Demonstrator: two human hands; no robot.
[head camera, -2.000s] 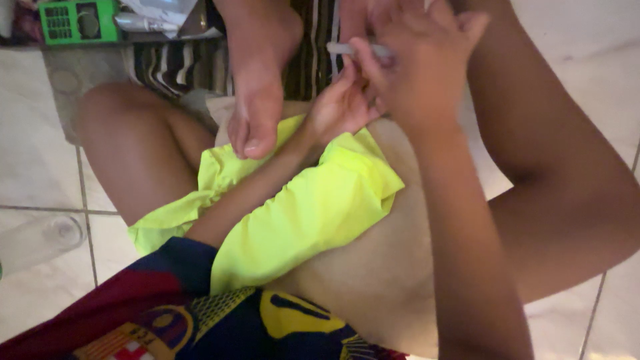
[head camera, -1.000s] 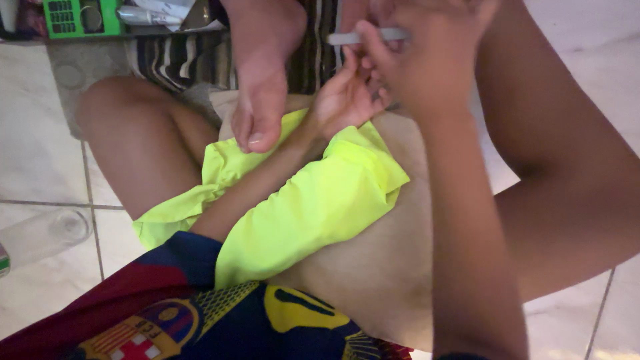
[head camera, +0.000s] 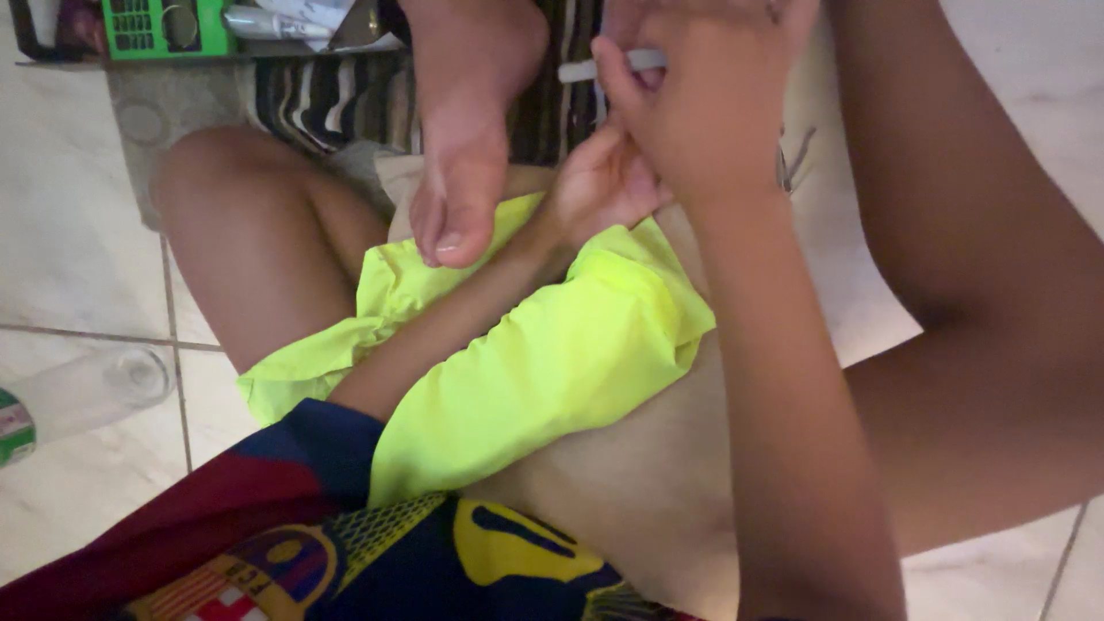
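Observation:
My right hand (head camera: 711, 103) is closed around a slim pale stick-like tool (head camera: 578, 72), whose blunt end sticks out to the left past my thumb. Just below it, my left hand (head camera: 608, 181) lies palm up with curled fingers, partly hidden behind the right; whether it grips anything cannot be told. Another person's bare foot (head camera: 466, 155) hangs toes down to the left of my hands. Skin of another body part shows behind my right hand, mostly covered. Beside my right wrist are the thin dark ends of a metal tool (head camera: 798, 159).
Bright yellow shorts (head camera: 535, 362) cover part of my lap, between my bare bent legs. A green plastic basket (head camera: 168, 26) and a silvery tube (head camera: 272, 26) sit on a tray at the upper left. A clear bottle (head camera: 95, 388) lies on the tiled floor. Behind the foot is striped cloth (head camera: 345, 95).
The bottle shows more fully than two seconds ago as the view shifts slightly. My right hand has moved a little, still around the pale tool; the thin metal tool beside its wrist now shows.

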